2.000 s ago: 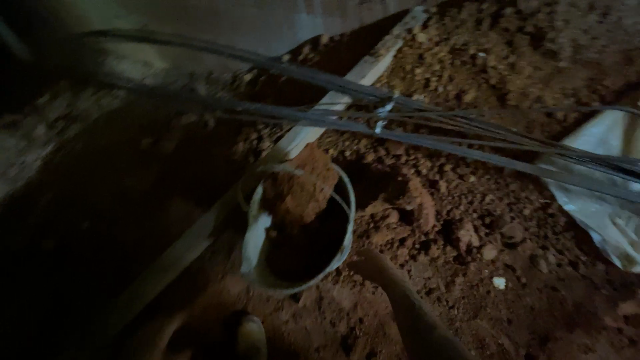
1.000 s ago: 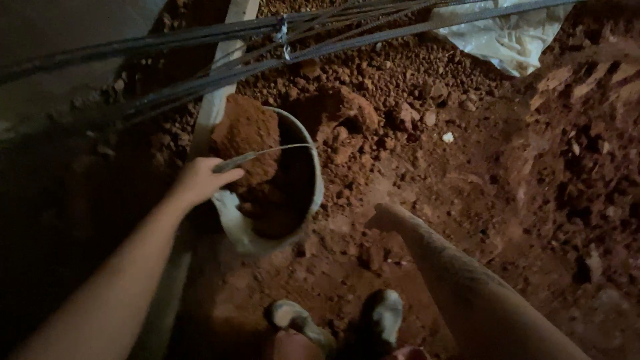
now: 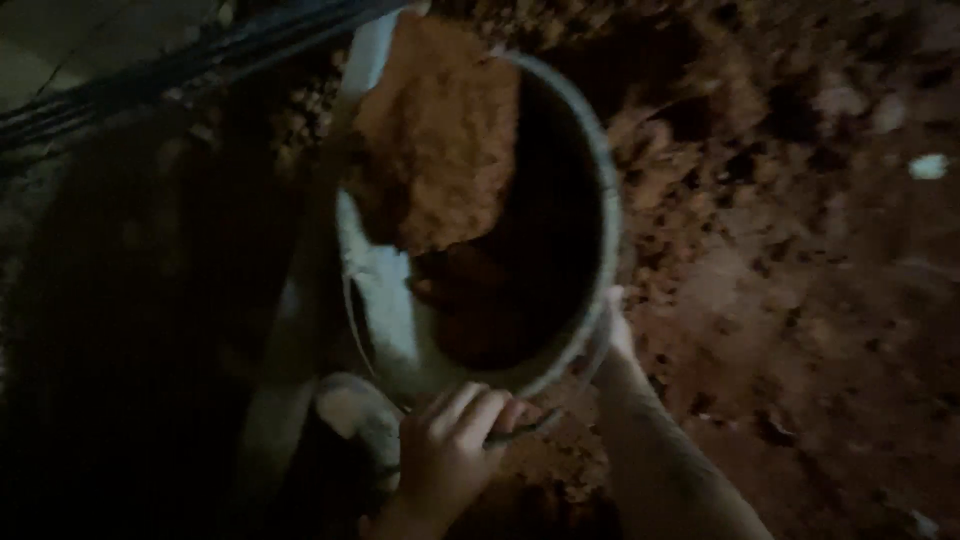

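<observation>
A pale bucket (image 3: 611, 217), its mouth facing me, fills the middle of the head view. A large clod of reddish earth (image 3: 450, 135) sits in its mouth on the upper left, with darker soil deeper inside. My left hand (image 3: 461, 427) is closed around the grip of the bucket's wire handle (image 3: 536, 427), which hangs over the near rim. My right hand (image 3: 615, 330) is against the bucket's outer right side; its fingers are largely hidden, so whether they grip the bucket is unclear.
Behind and left of the bucket runs a pale board or beam (image 3: 371, 49). Dark cables or rods (image 3: 172, 71) cross the upper left. Loose red soil (image 3: 735, 300) with lumps lies to the right, with a small white piece (image 3: 928, 166) on it. A shoe (image 3: 356, 412) stands at lower left.
The handle, held by my left hand, has swung down to the near rim from across the bucket's mouth. My right hand has moved from beside the bucket to its side. The view is closer.
</observation>
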